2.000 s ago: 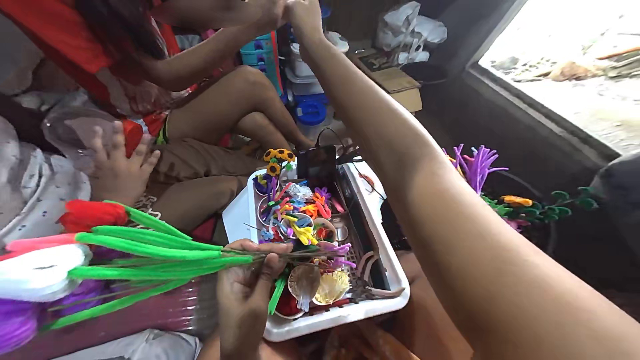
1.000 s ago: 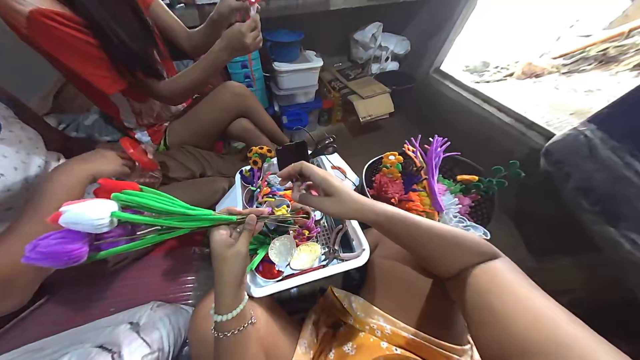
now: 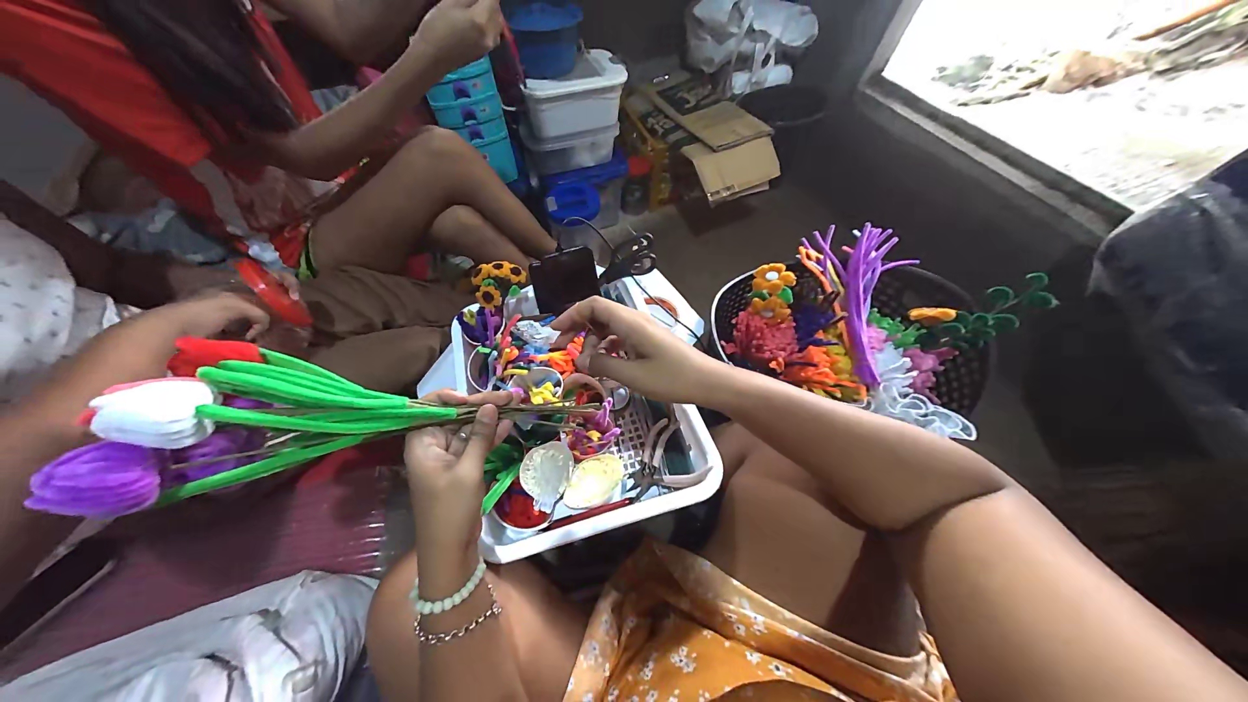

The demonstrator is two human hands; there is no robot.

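My left hand (image 3: 456, 439) holds a bunch of pipe-cleaner tulips by their wire stems, with a white tulip (image 3: 154, 412), a purple tulip (image 3: 96, 480) and a red one (image 3: 213, 357) pointing left on green stalks (image 3: 322, 409). Over the white plastic tray (image 3: 704, 468), my right hand (image 3: 634, 351) is bent at the fingers, close above small coloured pipe-cleaner pieces; nothing is plainly seen in it. Inside the tray lie an opened round shell-like case (image 3: 593, 481), pliers (image 3: 663, 458) and a cup of red bits (image 3: 522, 511). A dark phone (image 3: 564, 279) leans at its far end.
At the right stands a dark basket (image 3: 960, 380) full of pipe-cleaner flowers. Two people sit at the left; one's hand (image 3: 219, 317) is near the tulips. Beyond are teal drawers (image 3: 478, 117), white lidded tubs (image 3: 575, 97), flattened cardboard (image 3: 731, 156) and plastic bags (image 3: 751, 34).
My right arm, stretched far forward two seconds ago, has come back and its hand is now over the tray. The tulips remain in my left hand. The view has shifted.
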